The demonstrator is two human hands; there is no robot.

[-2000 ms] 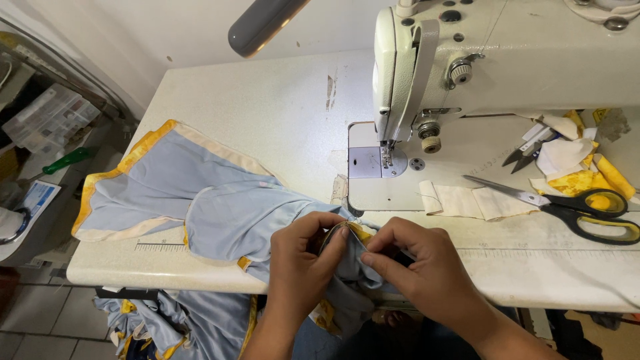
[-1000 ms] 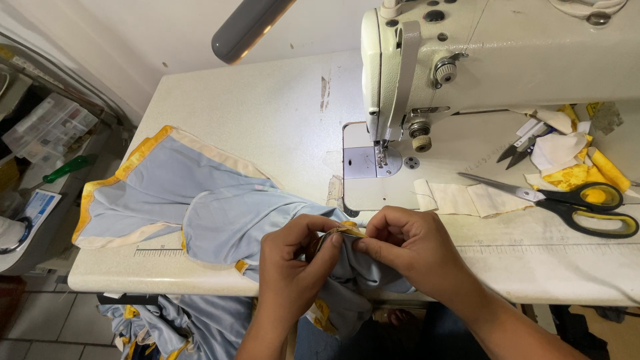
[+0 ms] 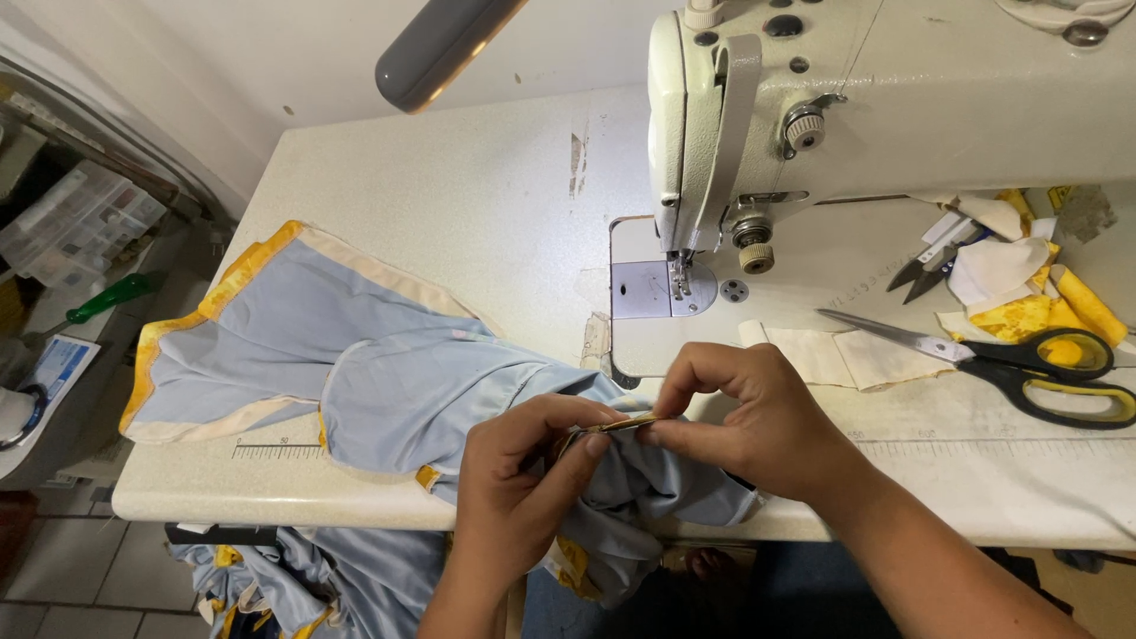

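Light blue fabric (image 3: 417, 390) with yellow and cream edging lies over the front left of the sewing table and hangs past its front edge. My left hand (image 3: 528, 470) pinches a folded yellowish edge of this cloth between thumb and fingers. Close beside it, my right hand (image 3: 754, 426) grips the right end of the same fold between thumb and index finger. Both hands are just in front of the sewing machine's needle plate (image 3: 652, 288). The presser foot (image 3: 681, 280) has no cloth visible under it.
Black-handled scissors (image 3: 967, 351) lie right of my hands, over a cream fabric strip (image 3: 887, 357). Thread snips (image 3: 932, 253) rest by yellow and cream scraps (image 3: 1012, 284). A lamp (image 3: 444, 49) hangs above the table (image 3: 426, 169). More blue cloth (image 3: 355, 577) lies below the front edge.
My fingers have shifted along the gathered edge, and the pinched fold now lies nearly flat between both hands. The view has moved slightly.
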